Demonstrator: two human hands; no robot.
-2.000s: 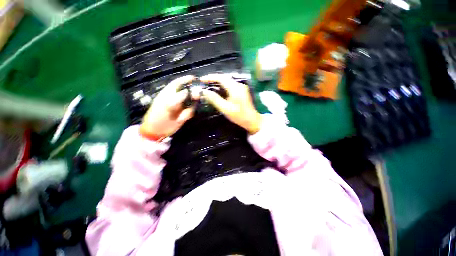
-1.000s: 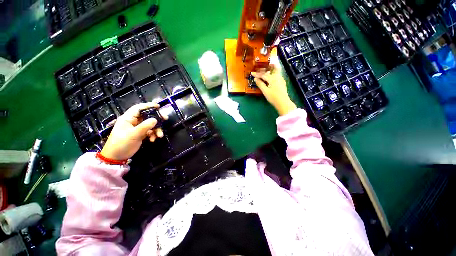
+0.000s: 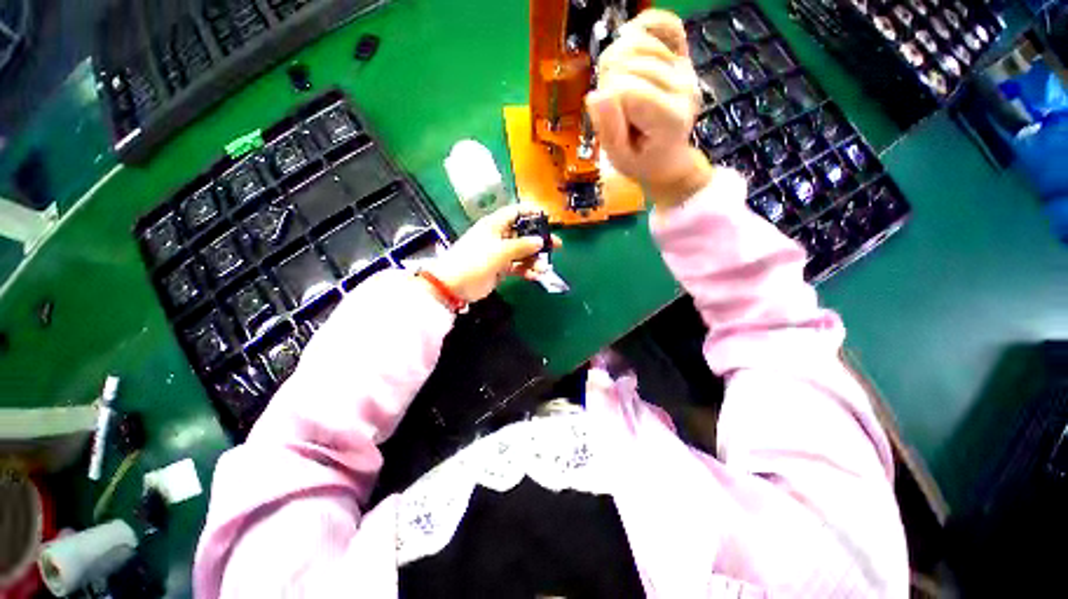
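My left hand [image 3: 490,252] holds a small black unit [image 3: 532,229] between thumb and fingers, just left of and below the press base. My right hand [image 3: 642,100] is closed at the top of the orange toggle press [image 3: 559,88], in front of its linkage; it seems to be around the lever, whose handle is hidden. A black block, the fixture or a unit in it, [image 3: 582,195] sits on the orange base under the press head. The left blister tray [image 3: 340,172] holds black units in many pockets.
A white bottle [image 3: 473,176] stands left of the press. A cloth scrap [image 3: 550,279] lies below my left hand. The right blister tray [image 3: 834,176] is beyond the press. More trays are at upper left [image 3: 176,111] and upper right [image 3: 908,47]. A marker [image 3: 103,427] and white roll [image 3: 89,555] lie left.
My left hand has moved right from over the left tray to beside the press, with a unit in it. My right hand has risen from the fixture to the press top and closed.
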